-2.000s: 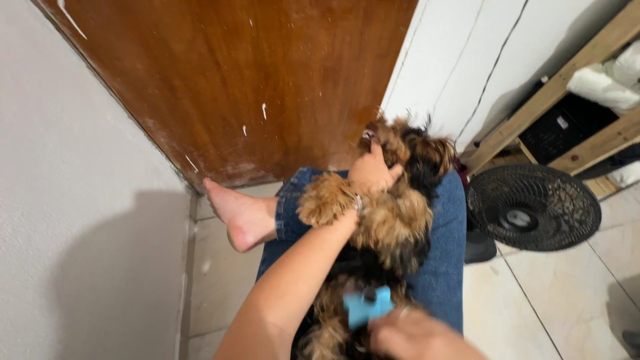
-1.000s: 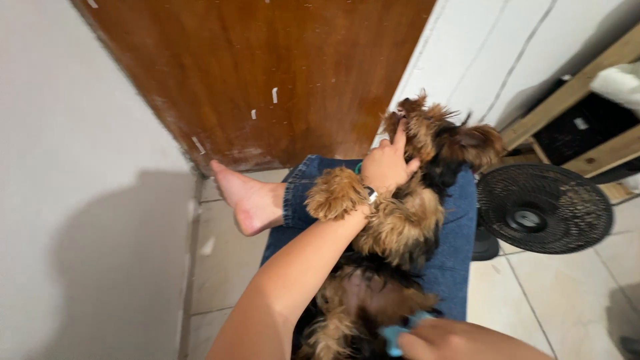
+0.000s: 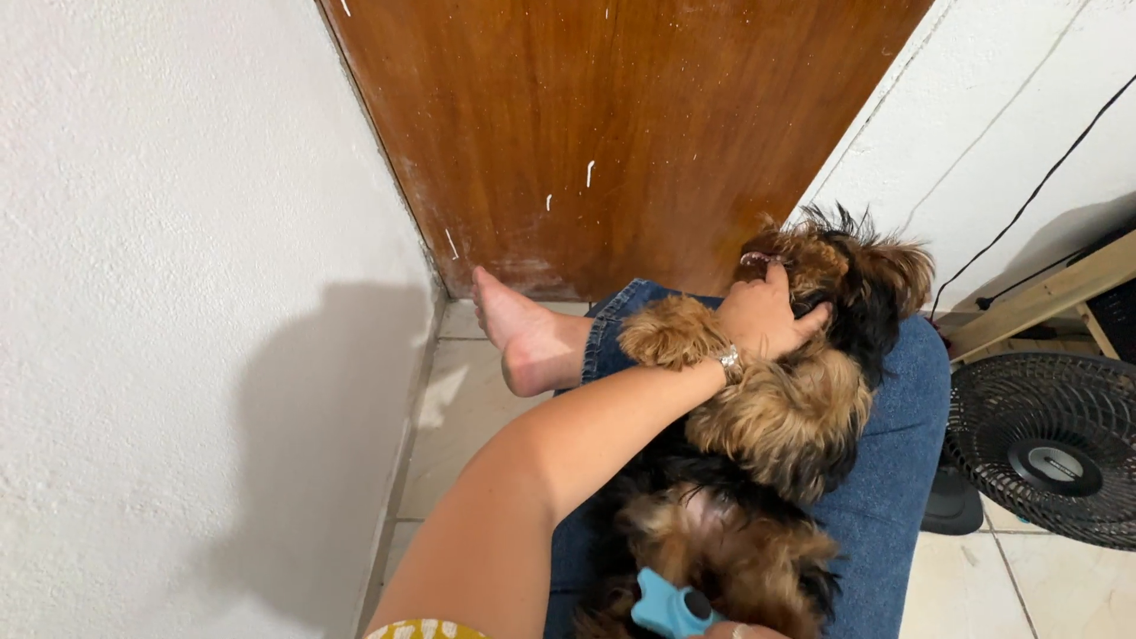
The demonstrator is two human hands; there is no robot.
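A small dog with black and tan fur [image 3: 781, 426] lies belly up across my lap, on blue jeans [image 3: 879, 497]. My left hand [image 3: 768, 315] rests at the dog's throat and jaw, fingers spread, one fingertip by its open mouth. A front paw [image 3: 673, 333] lies over my left forearm, beside a metal bracelet [image 3: 729, 362]. At the bottom edge my right hand [image 3: 737, 631], mostly cut off by the frame, grips a light blue grooming tool [image 3: 666, 605] with a dark round button, close to the dog's lower belly and hind leg.
A white textured wall [image 3: 195, 222] stands on the left, and a brown wooden door [image 3: 621, 133] ahead. My bare foot [image 3: 528, 342] is near their corner. On the right are a black fan [image 3: 1056, 461], a wooden frame [image 3: 1047, 297] and a dark cable [image 3: 1038, 186] along the wall.
My right hand with the blue tool has moved over the dog's lower body and now sits lower in view. My left hand stays at the dog's jaw.
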